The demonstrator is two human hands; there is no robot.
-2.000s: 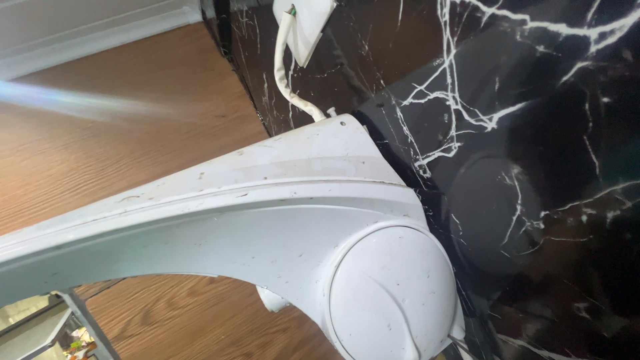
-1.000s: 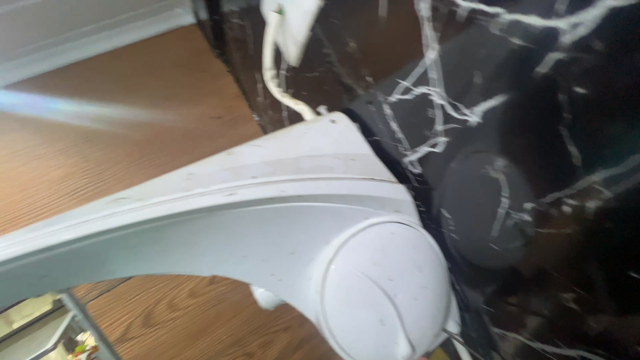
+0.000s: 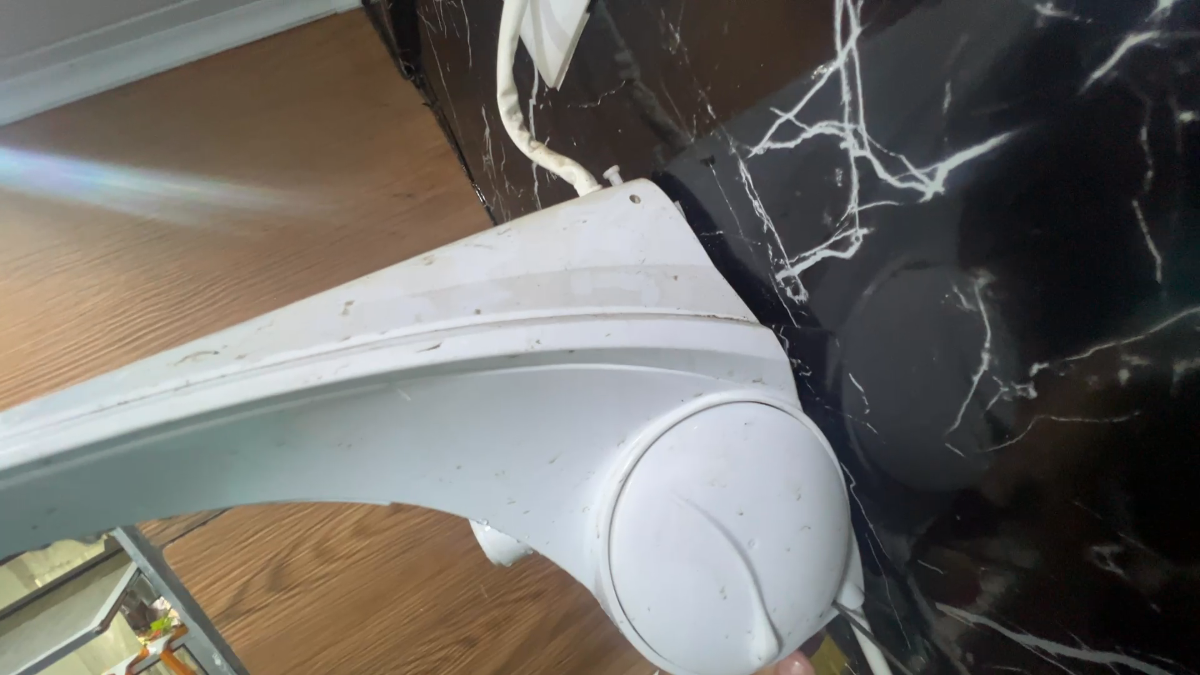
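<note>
A fingertip of one of my hands (image 3: 794,665) shows at the bottom edge, against the underside of a round white cover (image 3: 729,534); I cannot tell which hand it is. The rest of that hand is hidden or out of view, and my other hand is not seen. The cover sits at the wide end of a long, curved white plastic housing (image 3: 441,375) with dirt specks. A thin dark shaft (image 3: 867,637) and a white cable or tube lie just right of the fingertip. A white cable (image 3: 516,117) meets the housing's upper corner beside a small screw (image 3: 613,175).
A glossy black marble-patterned surface (image 3: 1059,281) with white veins adjoins the housing on the right. Wood-grain boarding (image 3: 234,225) lies behind it, edged by white moulding (image 3: 178,56). At lower left is a grey metal frame (image 3: 173,600) with orange items. A white pointed piece (image 3: 560,42) hangs above.
The fingertip now shows at the bottom edge under the round cover; it was not plain two seconds ago. The housing and cable look unchanged.
</note>
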